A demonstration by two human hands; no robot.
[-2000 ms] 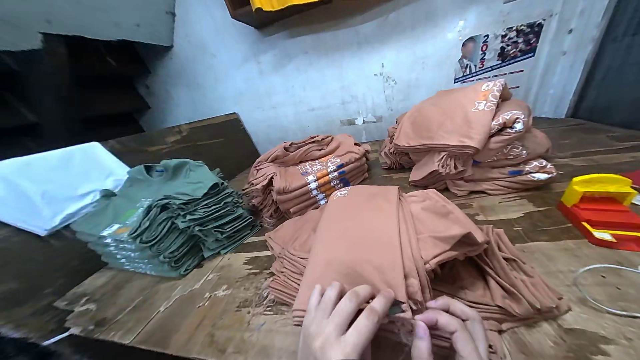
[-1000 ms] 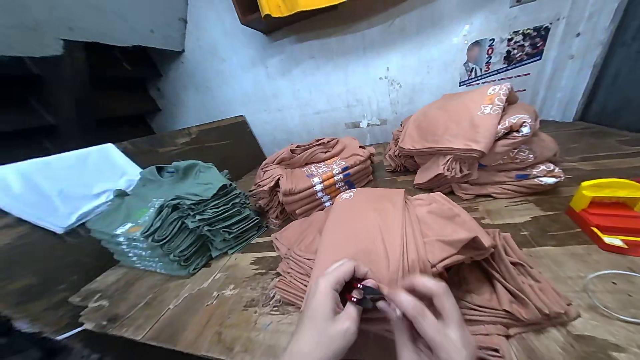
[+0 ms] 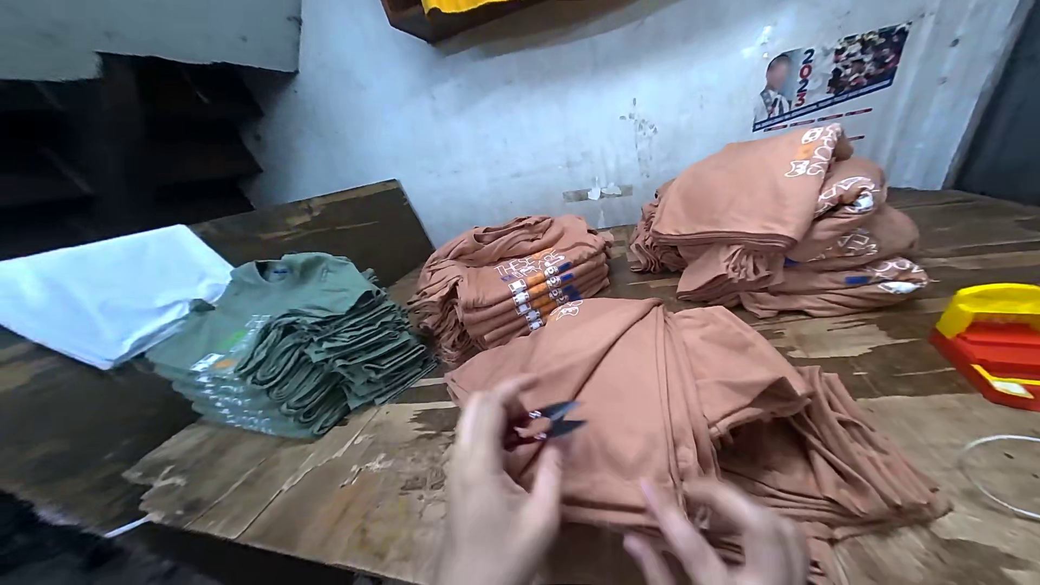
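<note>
My left hand point(image 3: 500, 479) holds a pair of thread snips point(image 3: 556, 418), their two dark blades apart and pointing right above the nearest pile of salmon-coloured T-shirts point(image 3: 617, 390). At the front edge of that pile is my right hand point(image 3: 715, 528), blurred, its fingers at the cloth; whether it grips the fabric I cannot tell. The shirts lie folded on one another, with sleeves and hems fanned out to the right. Behind them stands a second stack of printed salmon shirts point(image 3: 520, 280).
A taller heap of salmon shirts point(image 3: 739, 195) is at the back right. On the left are green shirts point(image 3: 325, 341) beside white cloth point(image 3: 114, 292). A red and yellow plastic object point(image 3: 991, 341) and a thin white loop point(image 3: 967, 467) lie at the right of the wooden table point(image 3: 325, 479).
The snips, seen between both hands a second ago, are now in my left hand, apart from my right. My right hand has moved down to the pile's front edge.
</note>
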